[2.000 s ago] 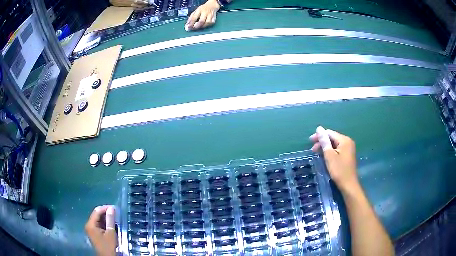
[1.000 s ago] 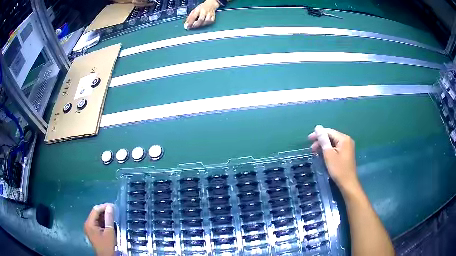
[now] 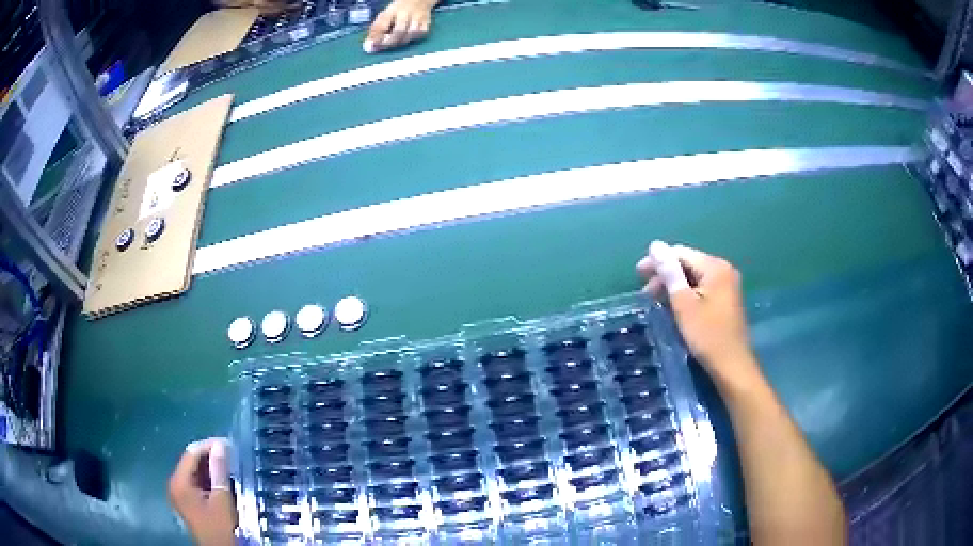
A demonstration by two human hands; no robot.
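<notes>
A clear blister tray (image 3: 243,427) lies in front of me, tilted slightly in view, its near edge cut off by the picture. Dark speaker units (image 3: 448,411) stand edge-on in its columns. My left hand (image 3: 205,491), with a whitish finger cot on the thumb, holds the tray's left edge. My right hand (image 3: 699,304), with whitish cots, is at the tray's far right corner, fingers curled; whether they grip the rim cannot be told. Several loose units (image 3: 310,319) lie in a row, pale face up, beyond the tray's far left edge.
A cardboard sheet (image 3: 197,229) with three black-ringed discs (image 3: 155,227) lies at left. Long white strips (image 3: 512,203) cross the green surface. Another person's hand (image 3: 399,23) is at the far edge. A metal frame stands at left, a black lump (image 3: 90,475) near left, filled trays at far right.
The loose units have shifted right relative to the tray and cardboard. Most of the view has shifted slightly left and turned a little. Both hands keep their places at the tray.
</notes>
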